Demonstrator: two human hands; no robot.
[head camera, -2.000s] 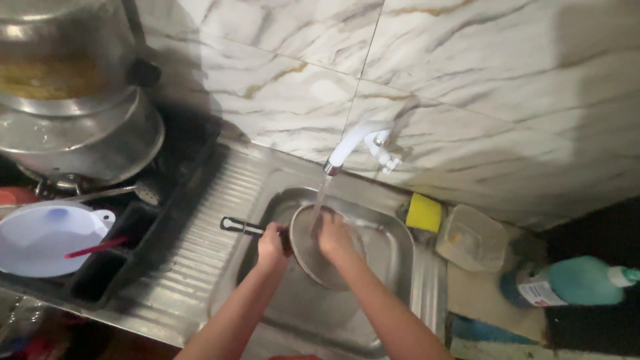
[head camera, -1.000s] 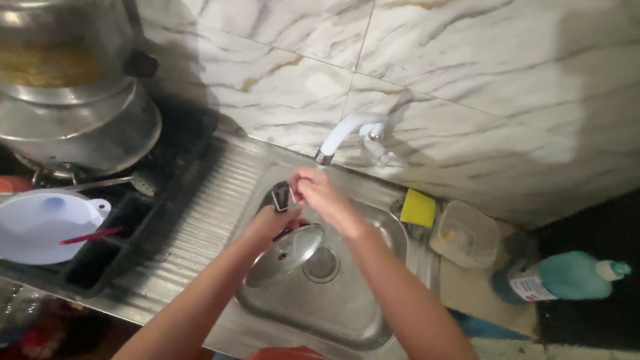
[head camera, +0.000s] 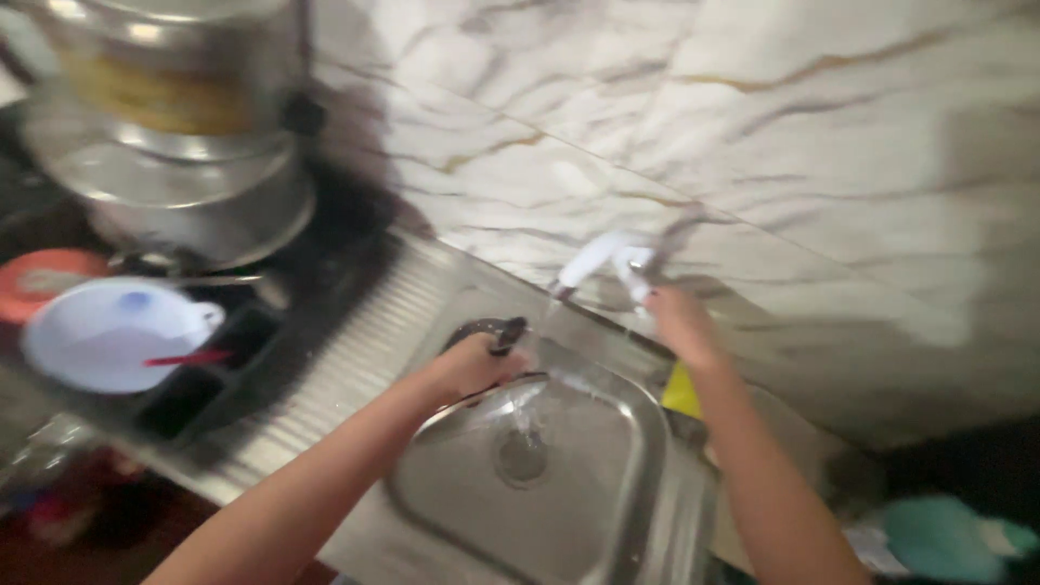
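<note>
My left hand (head camera: 479, 366) is closed around a dark-handled pan (head camera: 510, 335) at the back left of the steel sink (head camera: 561, 504); most of the pan is hidden by the hand and blur. My right hand (head camera: 678, 321) reaches to the lever of the white faucet (head camera: 605, 252) on the marbled wall, its fingertips on the lever. Water runs from the spout beside my left hand and down toward the drain (head camera: 521, 457).
A ribbed steel drainboard (head camera: 349, 357) lies left of the sink. Beyond it are a dish rack (head camera: 317, 301), stacked metal pots (head camera: 195, 195) and a white bowl (head camera: 114, 341). A yellow sponge (head camera: 681, 392) and teal bottle (head camera: 942, 536) stand to the right.
My right hand has left the pan and moved right to the faucet lever. My left hand keeps hold of the pan, which was tilted over the sink earlier.
</note>
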